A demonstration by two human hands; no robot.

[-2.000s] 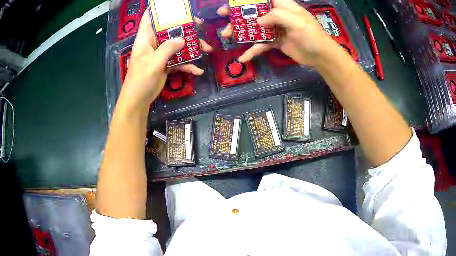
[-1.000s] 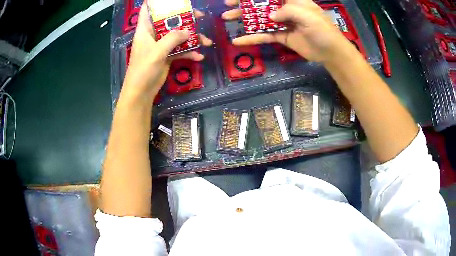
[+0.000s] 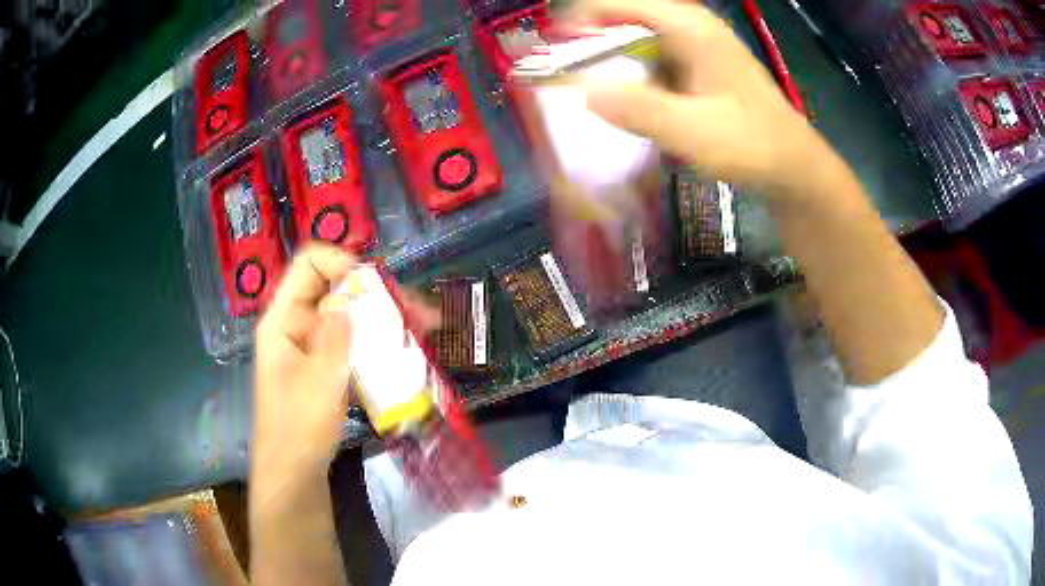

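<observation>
My left hand (image 3: pixel 300 355) holds a red phone (image 3: pixel 453 452) at the bench's front edge, its screen lit white with a yellow frame, tilted and blurred. My right hand (image 3: pixel 716 103) holds another phone (image 3: pixel 596 126) over the near edge of the clear tray; its screen side is bright white and strongly blurred. Red phones lie face down in the tray (image 3: pixel 197 292), including one (image 3: pixel 441 132) between my hands. Several dark batteries with gold-brown print, such as this battery (image 3: pixel 543 303), lie along the bench's front edge, partly hidden by the phones and my left hand.
A slim red stick (image 3: pixel 779 57) lies right of the tray. A thick stack of clear trays (image 3: pixel 945 155) with red phones stands at the right. Something greyish and clear (image 3: pixel 143 549) is at the lower left, below the dark green bench mat (image 3: pixel 92 343).
My left hand has come down and toward me with its phone. My right hand's phone has turned and blurred. The view has shifted, showing more phones in the tray.
</observation>
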